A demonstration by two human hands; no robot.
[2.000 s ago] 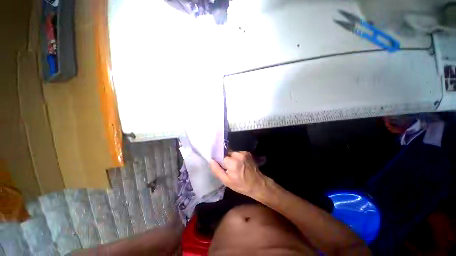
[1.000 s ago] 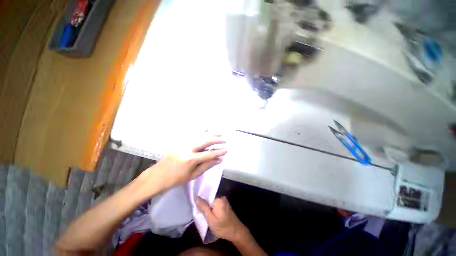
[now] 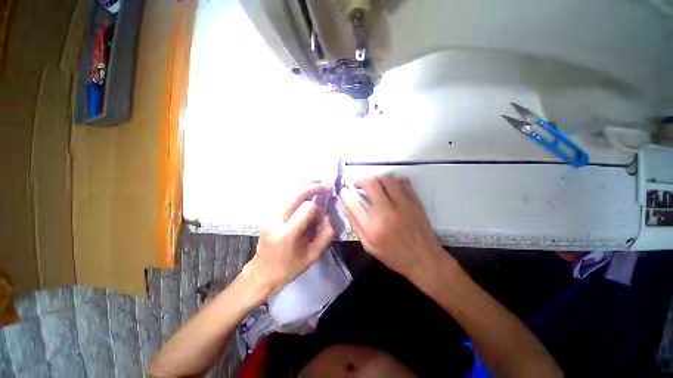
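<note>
A pale lilac fabric piece [image 3: 338, 214] lies over the front edge of the white machine table, and its lower part hangs towards the lap. My left hand [image 3: 299, 230] pinches its left side. My right hand [image 3: 387, 218] has its fingertips on its right side, near the top. Both hands are close together, below the presser foot and needle [image 3: 359, 103]. The fabric's upper part is washed out by the lamp, so its far end cannot be told.
Blue thread snips [image 3: 550, 139] lie open on the table at the right. A control panel [image 3: 659, 207] is at the right end. A grey tray [image 3: 114, 66] stands on cardboard [image 3: 55, 170] at the left. Lilac cloth hangs below the table.
My right hand has come up from below the table edge to the fabric on the table. My left hand has moved from lying flat on the fabric to pinching it. The view has turned.
</note>
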